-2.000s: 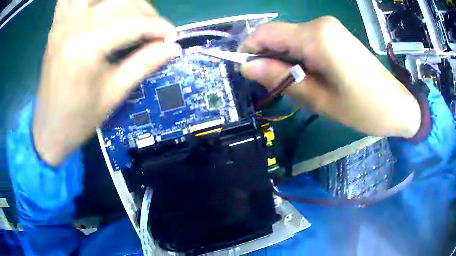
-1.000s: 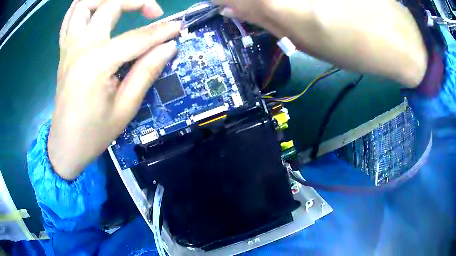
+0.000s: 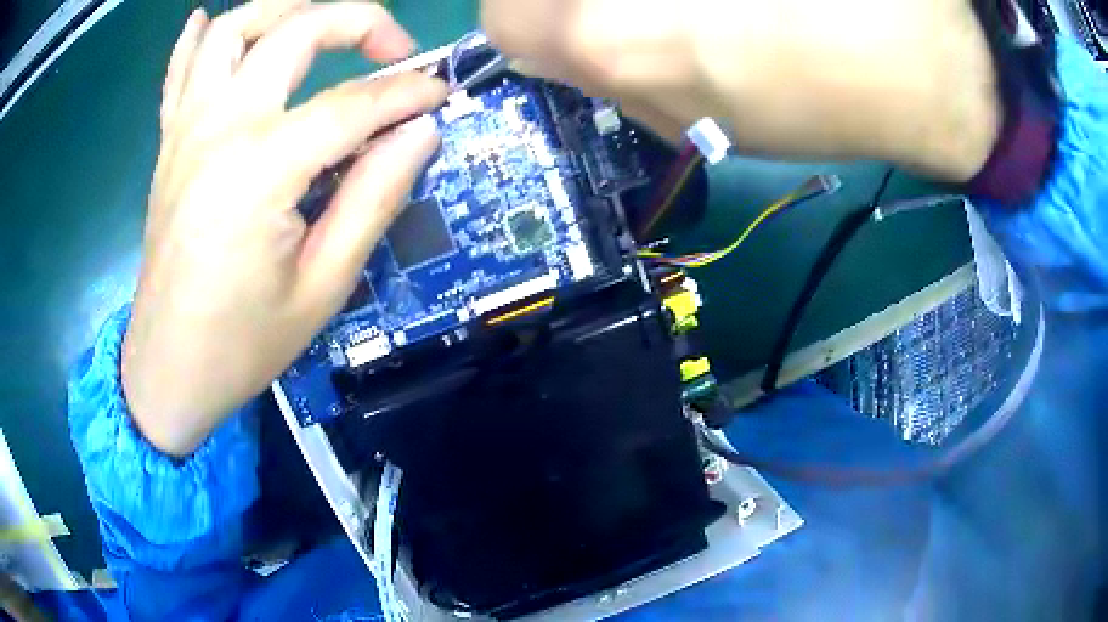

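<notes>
The blue main board (image 3: 468, 255) lies in the white-grey lower housing (image 3: 741, 516), beside a large flat black cover (image 3: 547, 450). My left hand (image 3: 261, 207) is over the board's left side, its thumb and forefinger at the top edge beside a thin wire; whether they pinch it is unclear. My right hand (image 3: 729, 73) is at the top, partly cut off by the frame, with a slim metal tool, likely tweezers (image 3: 484, 69), at its fingertips against the board's top edge. A white plug connector (image 3: 707, 140) hangs below my right hand.
A yellow and dark wire harness (image 3: 741, 243) sticks out right onto the green mat (image 3: 61, 243). A black cable (image 3: 814, 292) runs beside it. Yellow parts (image 3: 683, 310) line the housing's right side. Silvery trays (image 3: 930, 365) lie at the right. A purple-grey cable (image 3: 875, 471) trails right.
Since two seconds ago, the unit has shifted slightly right, and my right hand has moved up to the board's top edge with the tool. The yellow harness now lies extended to the right.
</notes>
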